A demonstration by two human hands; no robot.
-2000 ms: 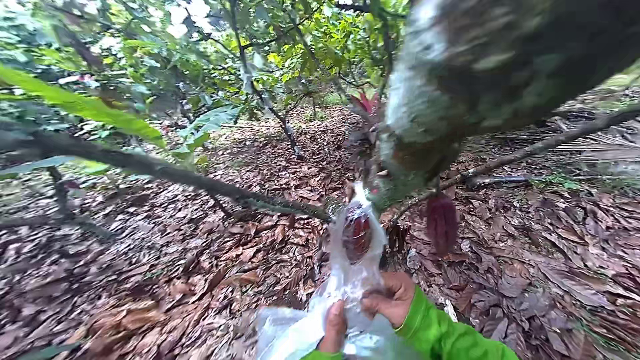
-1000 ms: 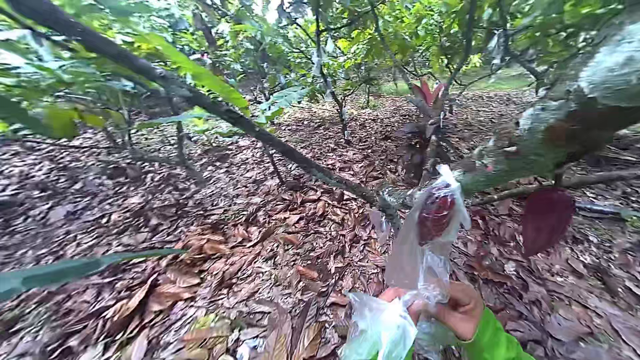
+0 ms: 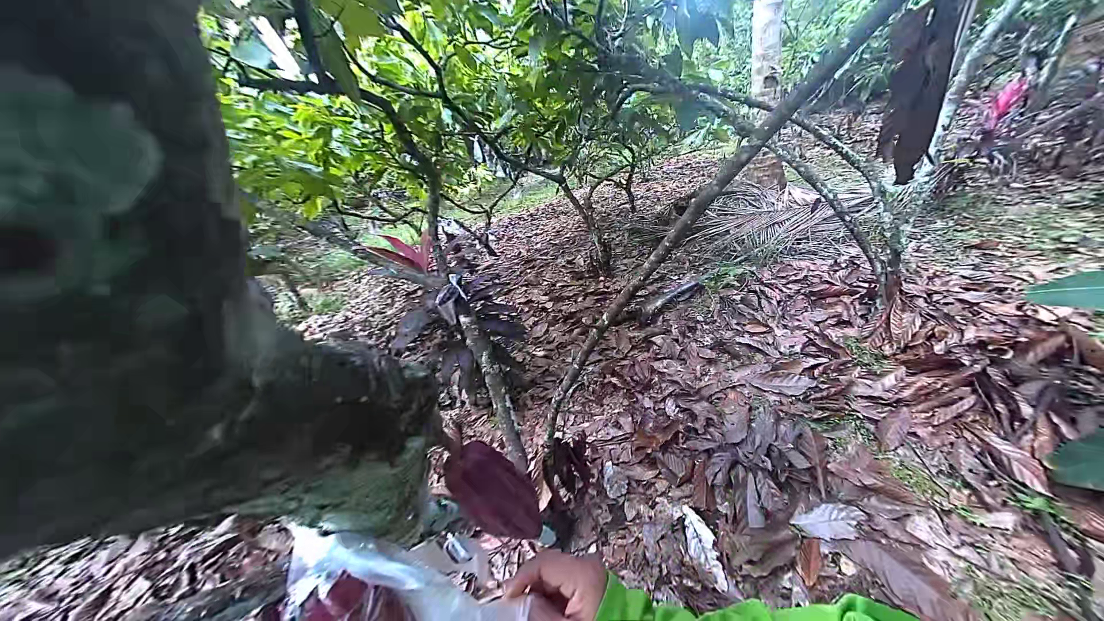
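Observation:
At the bottom of the view my right hand (image 3: 565, 585), in a bright green sleeve, pinches the edge of a clear plastic bag (image 3: 414, 580). Inside the bag, to the left of the hand, is a dark red cacao pod (image 3: 349, 597), partly cut off by the lower edge. A bare dark red cacao pod (image 3: 493, 490) hangs just above the hand, beside the mossy end of a thick cacao trunk (image 3: 345, 440). My left hand is out of sight.
The thick trunk fills the left side. A slanting thin branch (image 3: 664, 241) crosses the middle, with a slim stem (image 3: 492, 379) beside it. Dry leaves (image 3: 776, 414) cover the ground. Small trees, a fallen palm frond (image 3: 776, 220) and a red-leaved plant (image 3: 405, 254) stand or lie farther back.
The view has swung strongly to the right. My left hand, at the bag in the earlier frames, has gone out of view. My right hand still has hold of the bag.

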